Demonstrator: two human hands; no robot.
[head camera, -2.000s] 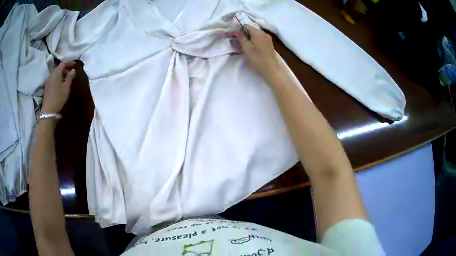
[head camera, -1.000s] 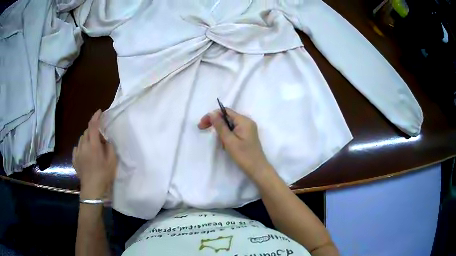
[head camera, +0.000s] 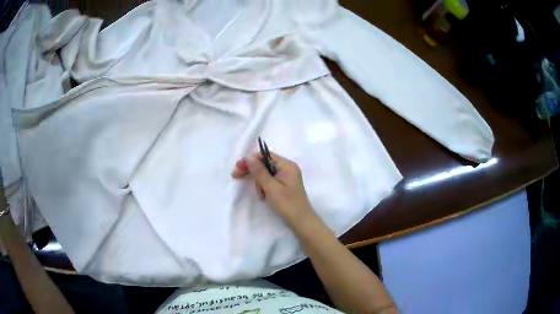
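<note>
An off-white blouse (head camera: 295, 141) lies spread before me, with a twist front (head camera: 212, 70) at its chest and one long sleeve (head camera: 417, 86) stretched to the right. Its left front panel is spread far out to the left. My right hand (head camera: 276, 181) is above the middle of the lower body, closed around dark thread snips (head camera: 266, 156) whose tips point up and away. My left hand (head camera: 3, 199) is at the left edge, mostly cut off by it, beside the blouse's left side. Whether it grips cloth cannot be seen.
A pile of off-white blouses (head camera: 34, 73) lies at the far left, partly under the spread panel. A yellow-green-lidded bottle (head camera: 439, 21) and dark cloth (head camera: 497, 61) are at the far right. The glossy brown table's (head camera: 423, 208) edge curves above a lower white surface (head camera: 460, 251).
The blouse's left front panel has swung out to the left, over the gap beside the pile. My left hand has moved to the left edge. My right hand still holds the snips.
</note>
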